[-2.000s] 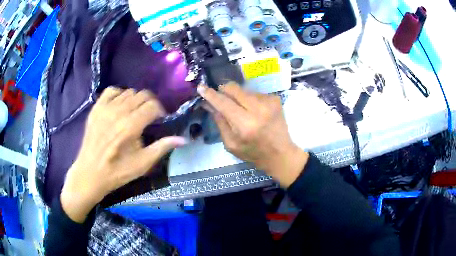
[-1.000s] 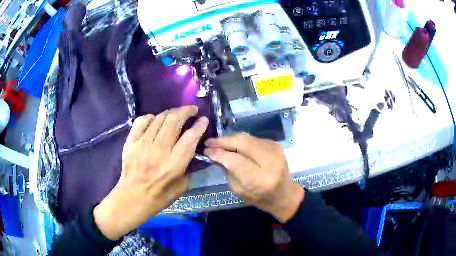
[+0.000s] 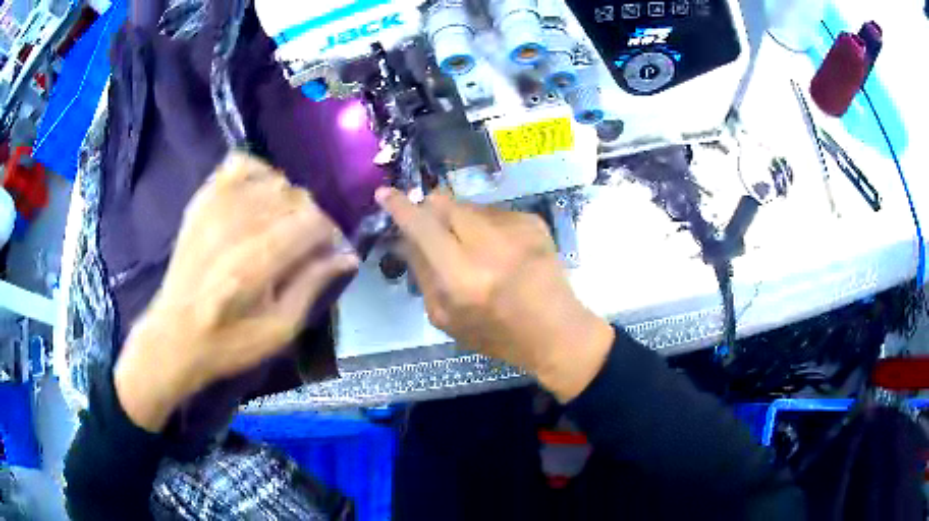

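The dark purple garment (image 3: 163, 204) lies inside out on the machine table at left, with a pale speckled seam (image 3: 226, 97) across it and a plaid part (image 3: 244, 478) hanging below the table edge. My left hand (image 3: 239, 285), blurred, is on the garment left of the needle area with its fingers bent, gripping the cloth. My right hand (image 3: 494, 275) pinches the fabric edge (image 3: 372, 226) just in front of the presser foot area (image 3: 392, 153) of the white JACK overlock machine (image 3: 346, 36). A pink-purple glow lights the cloth there.
Two slim metal tools (image 3: 848, 171) lie right of the machine near a dark red thread cone (image 3: 839, 76). A dark clump of thread waste (image 3: 703, 219) is on the table at right. The ruler edge (image 3: 458, 379) runs along the front. Blue bins stand below and at left.
My right hand has moved up and left to the needle area. My left hand has moved left, drawing the garment with it. The whole view has shifted a little.
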